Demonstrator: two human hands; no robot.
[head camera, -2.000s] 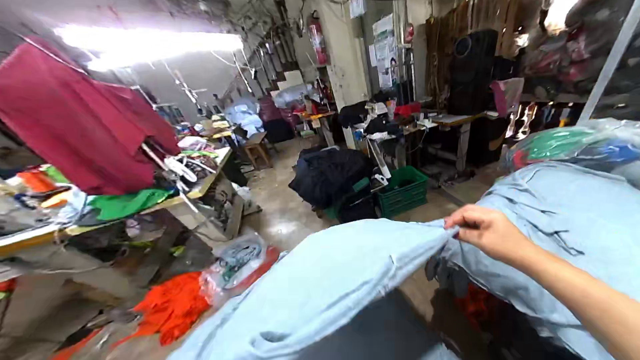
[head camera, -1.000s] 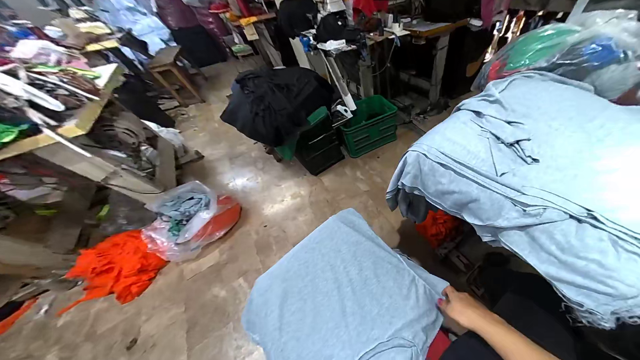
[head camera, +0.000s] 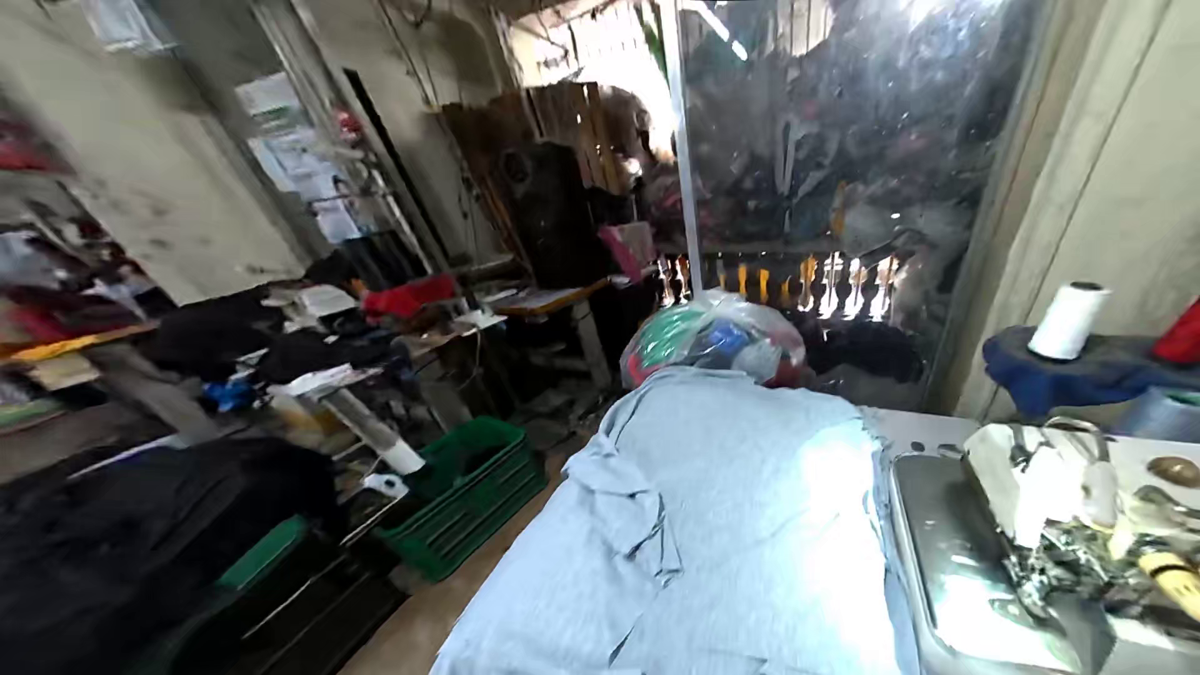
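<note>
Neither my left hand nor my right hand shows in the head view. A pile of light blue knit fabric pieces (head camera: 741, 506) lies at the lower middle, its upper pieces wrinkled on the left side. Against its right edge stands an industrial sewing machine, likely an overlock (head camera: 1078, 525), with exposed metal parts and threads. Behind the pile is a clear plastic bag (head camera: 717, 342) with green, blue and red contents. A white thread cone (head camera: 1070, 322) stands at the right on a dark blue cloth (head camera: 1031, 375).
A green plastic crate (head camera: 469, 497) sits on the floor left of the pile. Nearer, black fabric (head camera: 159, 562) is heaped over another container. Cluttered worktables (head camera: 553, 298) and a black loudspeaker (head camera: 553, 216) stand farther back. A glass panel (head camera: 844, 169) rises behind the bag.
The view has swung up and to the right. The hand and the light blue piece it held earlier are out of sight; the sewing machine and thread cone have come into view.
</note>
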